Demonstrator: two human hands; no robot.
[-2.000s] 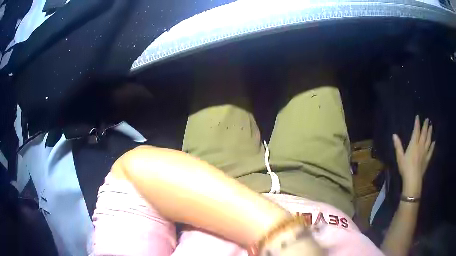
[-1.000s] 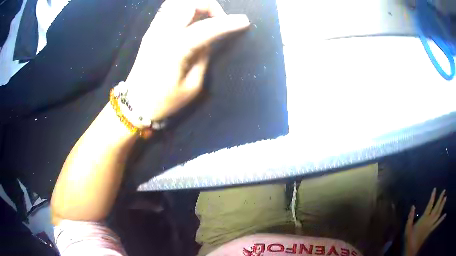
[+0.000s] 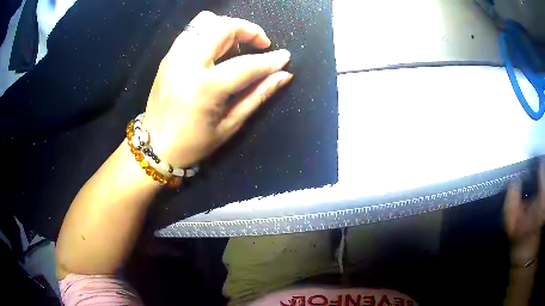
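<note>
A black cloth panel (image 3: 287,131) lies flat on the white table, its straight raw edge running down the middle of the view. My left hand (image 3: 203,89) rests palm down on this panel, fingers slightly bent and a little apart, with nothing visibly gripped. My right hand (image 3: 524,209) is low at the right edge of the picture, dim and partly cut off, at the table's front edge; whether it holds something dark there cannot be told.
Blue-handled scissors (image 3: 521,72) lie on the beige machine bed (image 3: 412,36) at upper right. A ruler strip (image 3: 334,220) follows the table's near edge. Black and pale cloth pieces (image 3: 54,15) are heaped at upper left. My lap is below the edge.
My left hand has come up from over my lap onto the black panel and now rests with its fingers more spread. My right hand has risen from beside my lap to the table edge.
</note>
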